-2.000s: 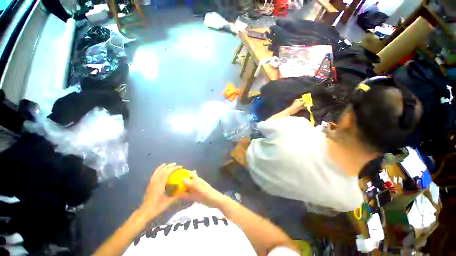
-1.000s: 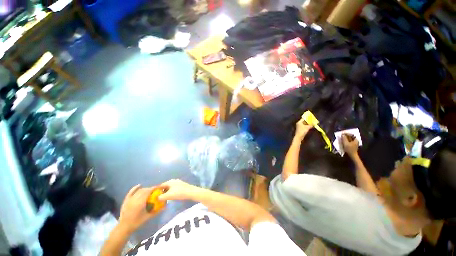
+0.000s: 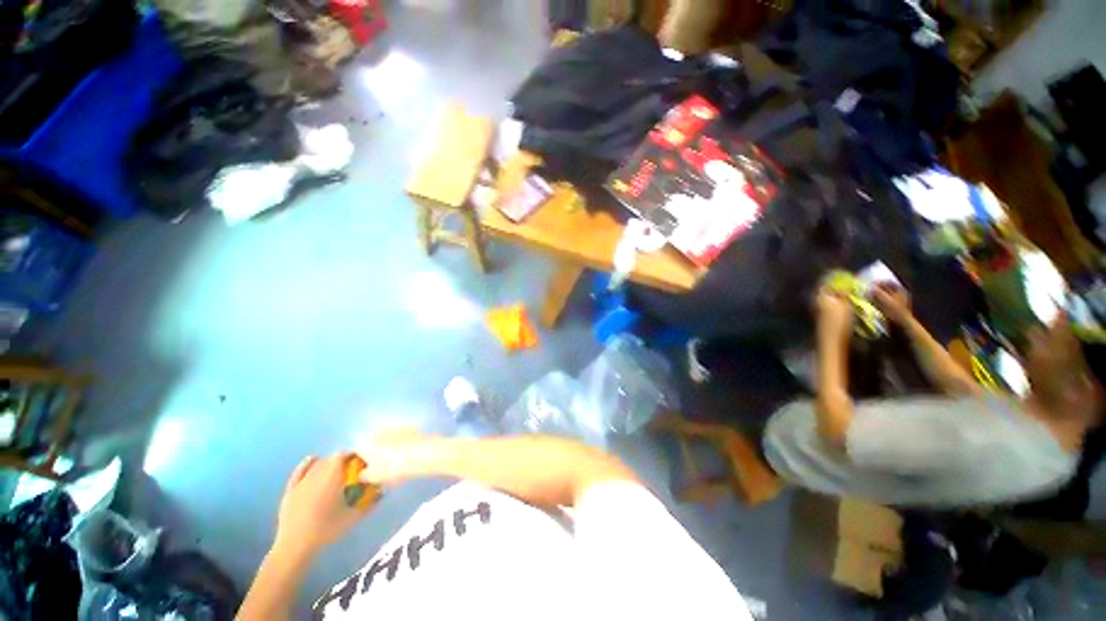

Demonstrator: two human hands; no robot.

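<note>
An orange [image 3: 359, 483] with a dark greenish patch is held between my two hands, low in front of my white shirt. My left hand [image 3: 318, 495] is curled round its left side. My right hand [image 3: 394, 455] is on its right side, with the forearm reaching across from the right; it is washed out and blurred, so its fingers are hard to make out. Most of the orange is hidden by the hands.
A low wooden table [image 3: 570, 228] holds a phone-like slab [image 3: 524, 198], a red-and-black printed box [image 3: 697, 182] and dark garments [image 3: 606, 97]. A person [image 3: 934, 443] at right handles something yellow and white. Clear plastic bags [image 3: 619, 386] and an orange packet [image 3: 512, 326] lie on the floor.
The view has swung right, then left. The orange stays between both hands and is now more covered. The other person's hands have come together around the yellow and white things.
</note>
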